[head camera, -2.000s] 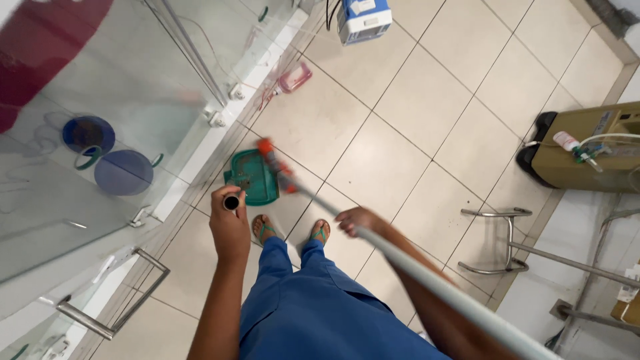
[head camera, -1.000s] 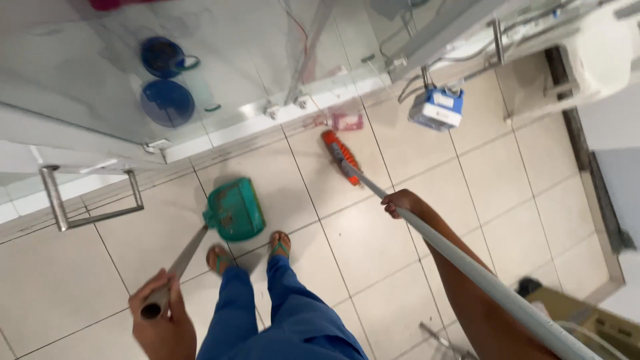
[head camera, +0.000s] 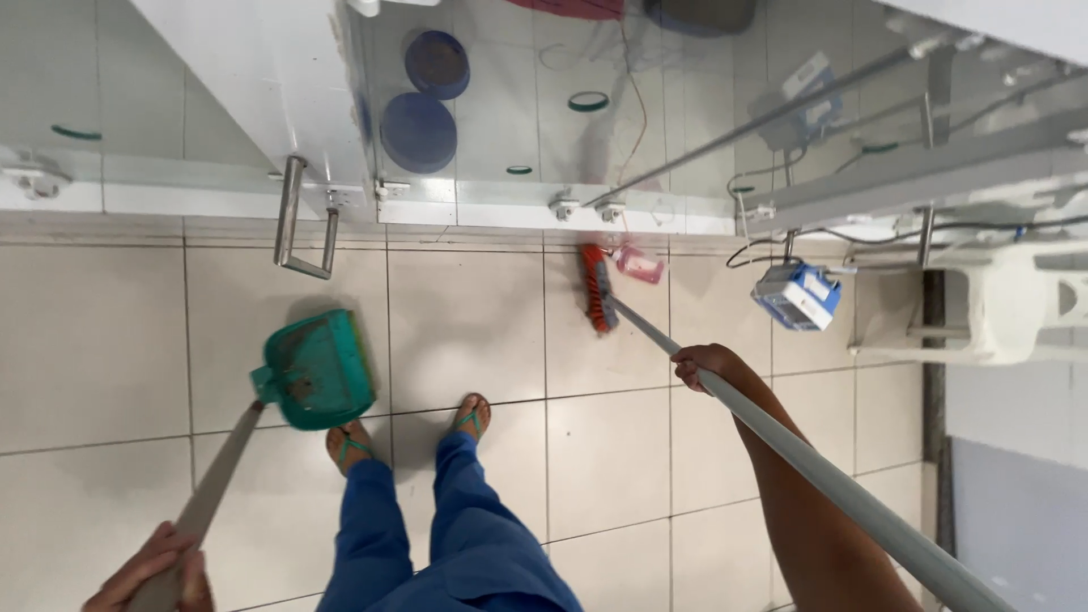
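Observation:
My left hand (head camera: 161, 569), at the lower left, is closed around the handle of a green dustpan (head camera: 319, 370). Some debris lies in the pan, which rests on the tiles just in front of my feet. With my right hand (head camera: 705, 367) I grip the long grey pole of a broom (head camera: 599, 289). Its red and grey bristle head is on the floor close to the glass wall, beside a bottle of pink liquid (head camera: 639, 264) that lies on its side.
A glass partition with a white frame (head camera: 493, 214) runs along the top, and a metal door handle (head camera: 293, 225) juts out from it. To the right are a blue and white device (head camera: 799, 295) with cables and a white plastic chair (head camera: 1011, 302). Blue round containers (head camera: 418, 132) show behind the glass.
The view has turned and shifted strongly. The broom head, beside the dustpan two seconds ago, is now apart from it, near the pink bottle. Both hands keep their hold.

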